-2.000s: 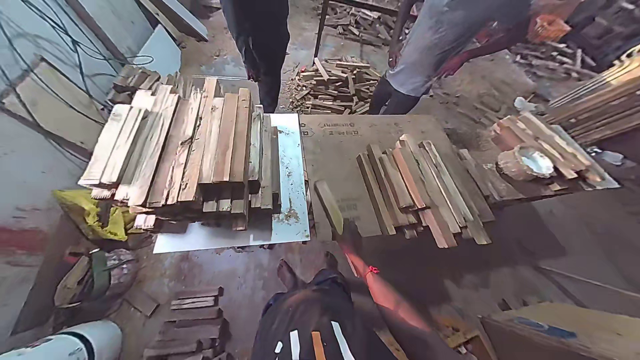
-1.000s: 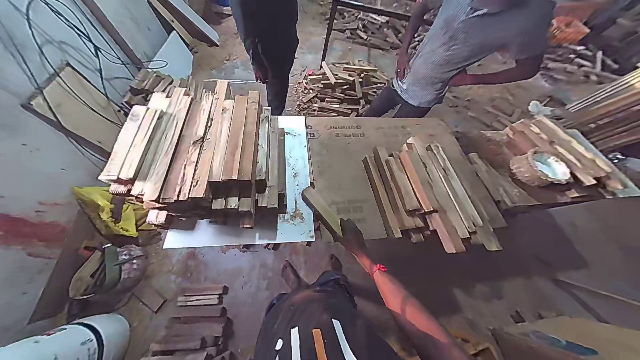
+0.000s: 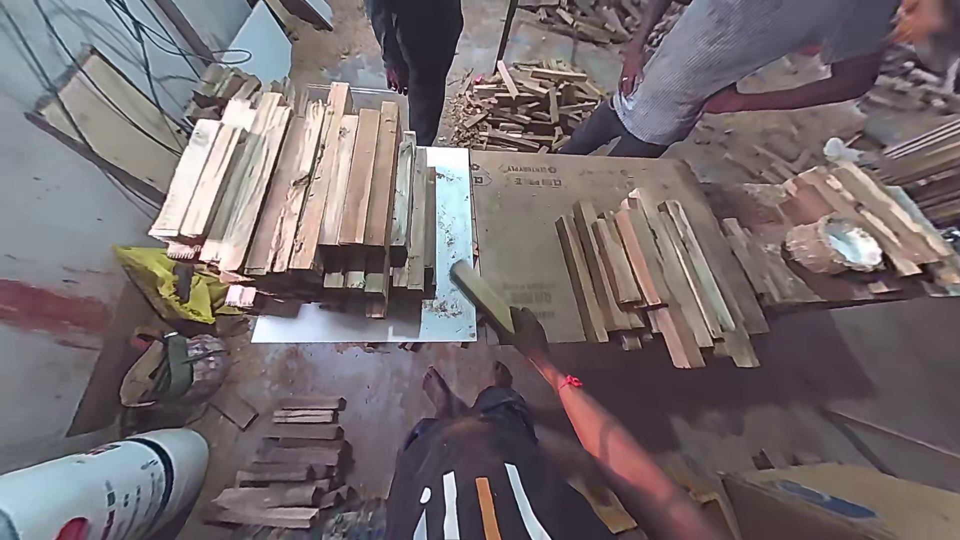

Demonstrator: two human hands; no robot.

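My right hand (image 3: 529, 334) grips the lower end of a short wooden batten (image 3: 482, 298), which slants up and left over the seam between a white board (image 3: 450, 225) and a brown printed board (image 3: 517, 217). Left of it, a tall stack of wooden battens (image 3: 300, 187) lies on the white board. Right of the hand, a smaller, looser group of battens (image 3: 652, 270) rests on the brown board, several jutting over its near edge. A red thread circles my right wrist. My left hand is out of view.
Two people (image 3: 416, 52) (image 3: 720, 60) stand beyond the boards, near a heap of wood offcuts (image 3: 532, 105). A basket-like container (image 3: 834, 244) sits among battens at right. Short wood pieces (image 3: 292, 457), a yellow bag (image 3: 176, 285) and a white cylinder (image 3: 105, 487) are at lower left; a cardboard box (image 3: 840, 499) is at lower right.
The person in grey at the back right has moved from leaning to a more upright stance, arms close to the body. My right hand keeps hold of the batten in about the same place.
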